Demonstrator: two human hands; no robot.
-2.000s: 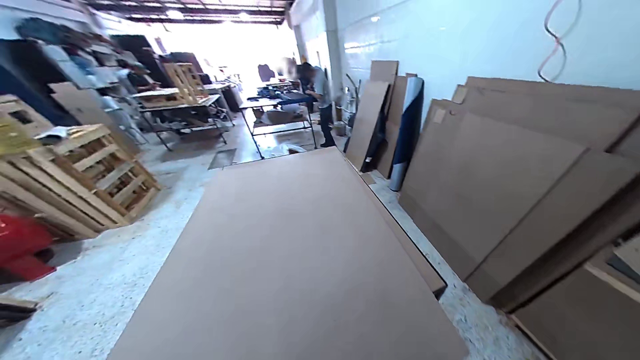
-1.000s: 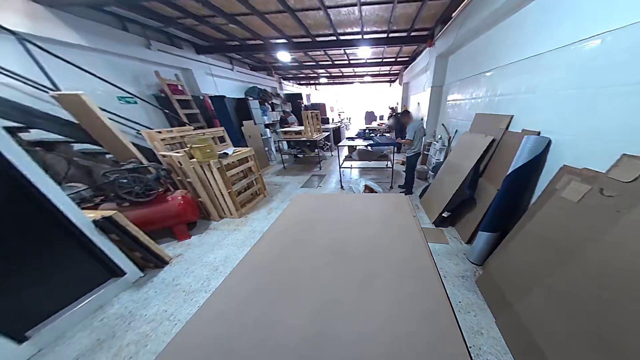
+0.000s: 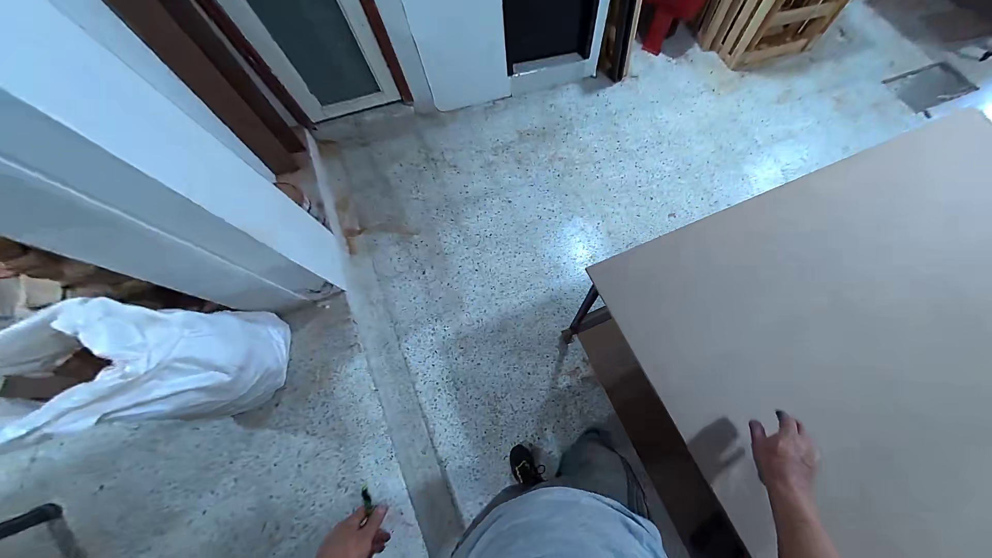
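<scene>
My left hand [image 3: 355, 535] is at the bottom edge of the view, over the floor, its fingers closed around a small dark green object [image 3: 366, 498] whose kind I cannot tell. To the right, my right hand [image 3: 784, 453] hovers just above a large flat brown board [image 3: 814, 310], holding nothing, its fingertips dark and apart. The board lies on a dark-legged table, and its near edge runs beside my legs. Below that edge a brown panel or shelf [image 3: 643, 418] shows.
A white sack [image 3: 194, 360] with an open mouth lies on the left by a white wall column [image 3: 194, 178]. Doors [image 3: 318, 46], a red object [image 3: 674, 12] and wooden pallets [image 3: 783, 31] line the far side. A black bar end [image 3: 31, 519] juts in at lower left.
The view has swung down and to the left. Both my hands are now in view, which neither earlier frame shows.
</scene>
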